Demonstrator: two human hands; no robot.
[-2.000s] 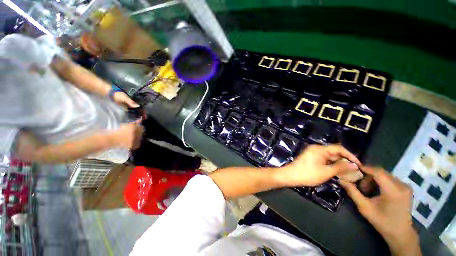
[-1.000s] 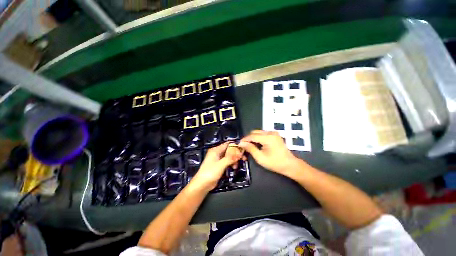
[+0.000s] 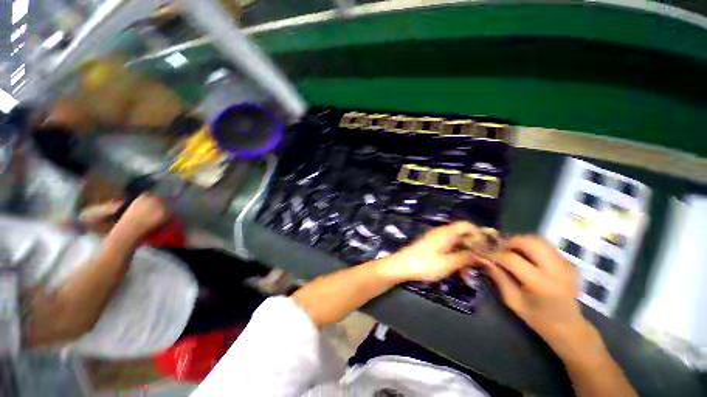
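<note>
My left hand (image 3: 430,254) and my right hand (image 3: 541,283) meet over the front right corner of the glossy black blister tray (image 3: 333,182). Their fingertips pinch a small frame part (image 3: 488,239), blurred and mostly hidden by the fingers. It looks dark with a pale tan patch. The tray's back row holds several parts with yellow outlines, and 3 more stand in the row in front at the right. The other pockets look all black. A white adhesive sheet (image 3: 580,242) with two columns of dark cutouts lies right of the tray.
A round fan-like thing with a purple rim (image 3: 248,130) and a pale cord stand left of the tray. A white sheet stack (image 3: 682,275) is cut off at the right. Another person (image 3: 139,298) in white is at the left, near a red object (image 3: 190,357).
The view has swung left since a second ago, bringing the other person back in and cutting off the sheet stack. Both hands stay together on the small part.
</note>
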